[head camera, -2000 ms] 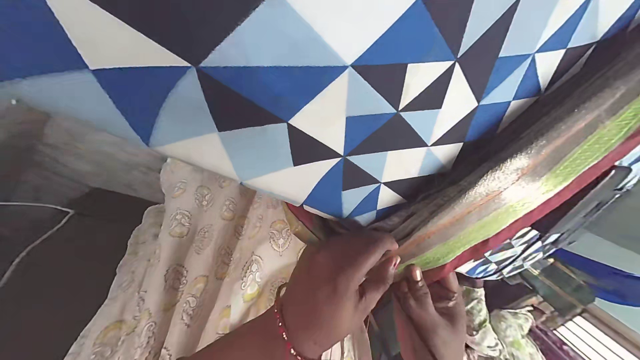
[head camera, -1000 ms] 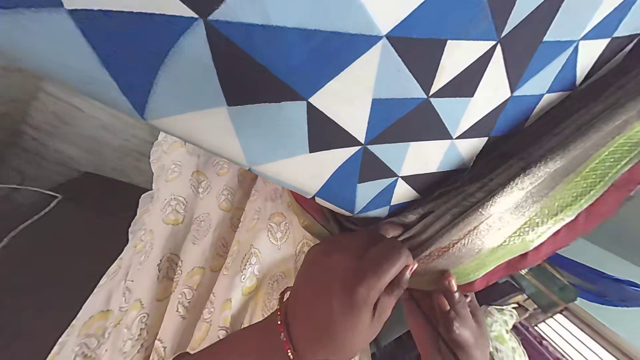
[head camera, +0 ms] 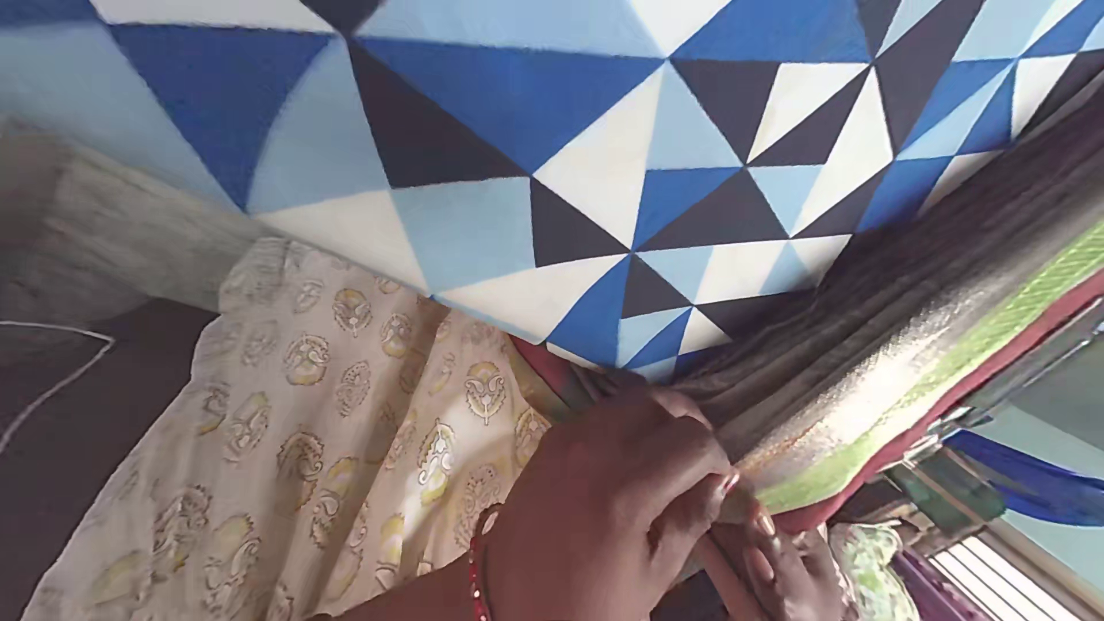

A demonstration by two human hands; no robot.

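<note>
Near the lower middle, my left hand (head camera: 612, 509), with a red beaded bracelet at the wrist, has its fingers curled on the lower end of a grey-brown cloth (head camera: 862, 379) with a green band and maroon edge. Beside it, lower right, my right hand (head camera: 780, 556) pinches the same cloth near the green band; part of this hand is hidden behind the left. The cloth runs in gathered folds toward the upper right, along a surface patterned with blue, white and black triangles (head camera: 586, 112). Cream printed fabric (head camera: 345, 431) with paisley-like motifs lies left of my left hand.
A thin white cord (head camera: 60, 326) crosses a dark surface (head camera: 103, 414) at the left, below a grey wall-like surface (head camera: 129, 224). At the right are a blue hanging cloth (head camera: 1026, 474), a light green printed cloth (head camera: 871, 569) and a barred window (head camera: 1018, 573).
Both hands have shifted slightly right and downward in the view, staying close together on the cloth. The gathered cloth's lower end remains between them.
</note>
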